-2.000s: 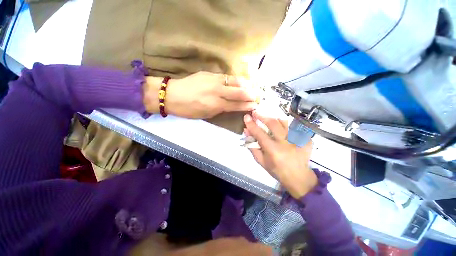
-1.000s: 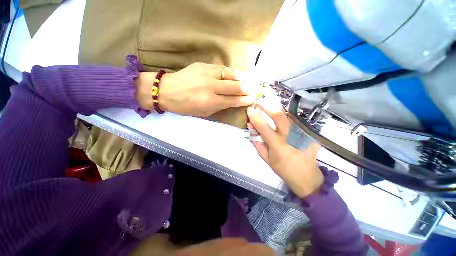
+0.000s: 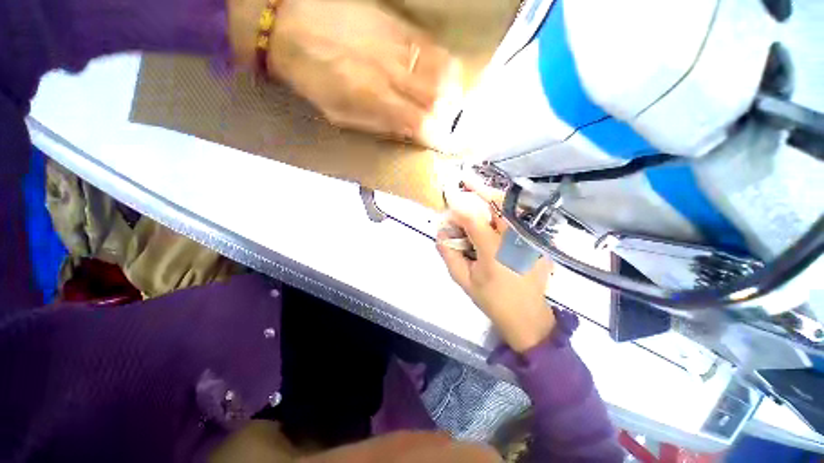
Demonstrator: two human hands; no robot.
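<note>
A khaki garment panel [image 3: 271, 129] lies on the white machine table, its right corner under the bright lamp at the presser foot area [image 3: 479, 172]. My left hand [image 3: 357, 68] lies on the panel, fingers bent toward the needle, slightly blurred. It presses the cloth rather than grasping it. My right hand [image 3: 492, 271] is at the corner of the cloth just below the needle, fingertips near its edge. Small silver thread snips [image 3: 458, 244] appear tucked in its curled fingers. The glare hides the needle and the exact contact of the fingertips.
The white sewing machine head [image 3: 623, 81] with blue stripes fills the upper right. A grey-blue block [image 3: 519, 251] and a dark panel [image 3: 637, 312] are right of the needle. Crumpled khaki work [image 3: 154, 244] hangs below the table's scale edge [image 3: 271, 262] at left, beside a blue bin [image 3: 39, 231].
My left hand has moved up and away from the table's front edge. The panel has shifted, with its lower edge now showing. My right hand has stayed near the needle.
</note>
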